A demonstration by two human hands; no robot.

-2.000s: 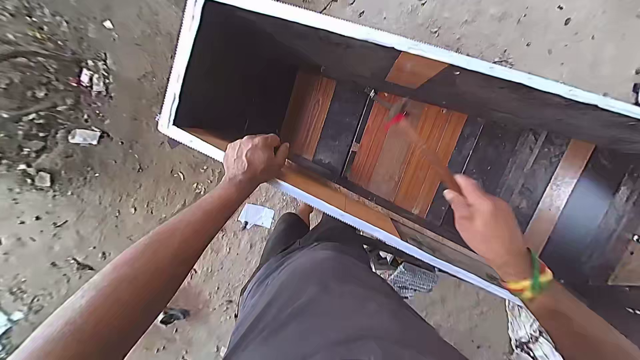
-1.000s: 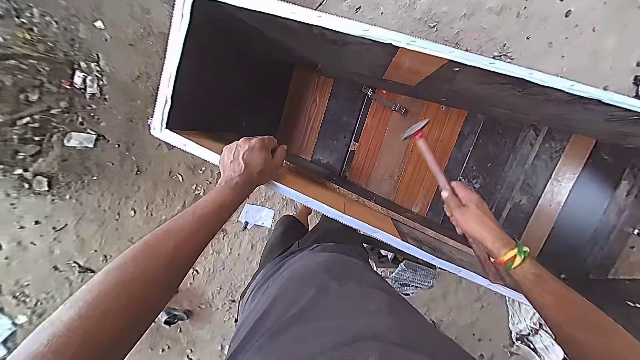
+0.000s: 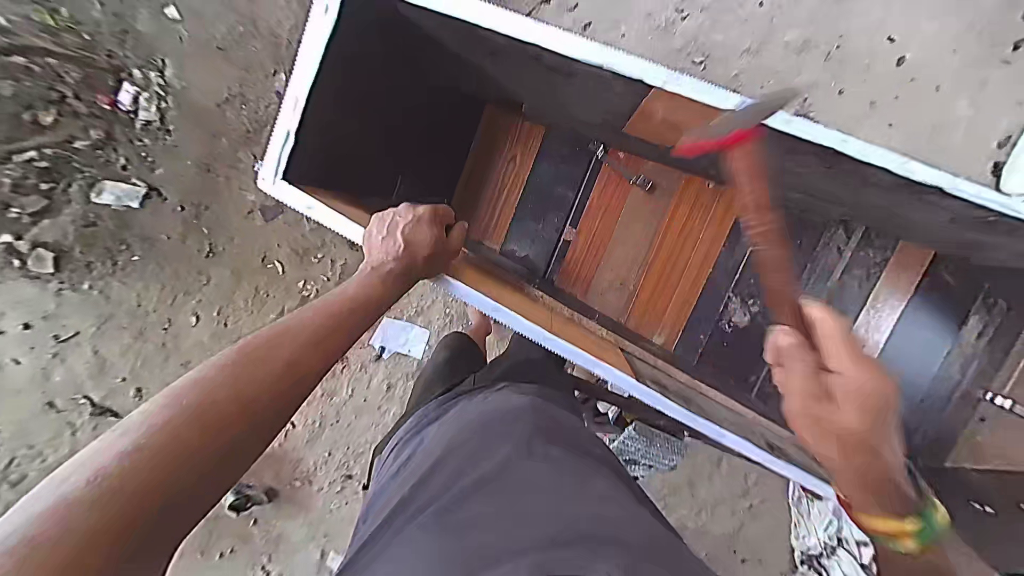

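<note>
A long open wooden box with white-trimmed edges lies below me, its inside lined with dark and orange-brown wood strips. My left hand is closed over its near edge. In my right hand is the wooden handle of a hammer, blurred, its metal head with a red part raised over the far side of the box. A small metal fitting lies against the orange-brown boards inside, beside a thin dark gap.
Bare earth surrounds the box, with litter and stones at the upper left. A pale scrap of paper lies near my foot. Crumpled cloth is beneath the near edge at the lower right. A pale object shows at the right edge.
The hammer was low over the orange-brown boards two seconds ago; my right hand has since lifted it away from them. My left hand stays on the near edge.
</note>
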